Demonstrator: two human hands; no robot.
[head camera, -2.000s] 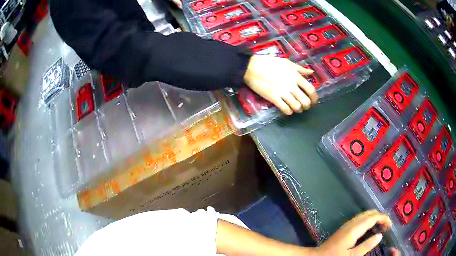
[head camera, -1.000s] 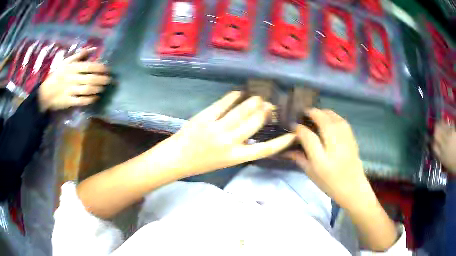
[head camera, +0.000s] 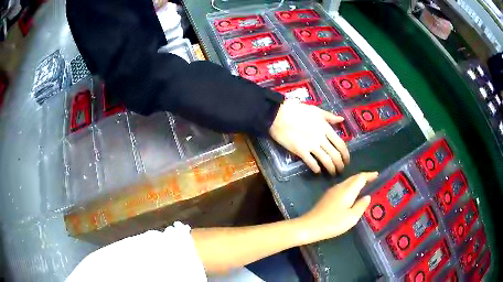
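A clear blister tray (head camera: 380, 248) lies at the lower right on the dark green bench. It holds several red phones (head camera: 392, 201), backs up, covers off, with a black ring and a pale label. My left hand (head camera: 336, 209) is at this tray's left corner. Its index finger and thumb are apart, next to the nearest phone. Whether the fingers grip the tray edge is hidden. My right hand is out of the picture.
Another person's hand (head camera: 311, 135), in a black sleeve (head camera: 209, 91), lies on a second filled tray (head camera: 292, 168) at upper centre. A mostly empty tray (head camera: 113, 160) lies at left by an orange-taped carton (head camera: 215, 204). A pale rail (head camera: 386, 71) runs behind.
The view has swung left. My hands were together over dark blocks in front of a tray; now my left hand is at the tray's corner and my right hand has left the picture.
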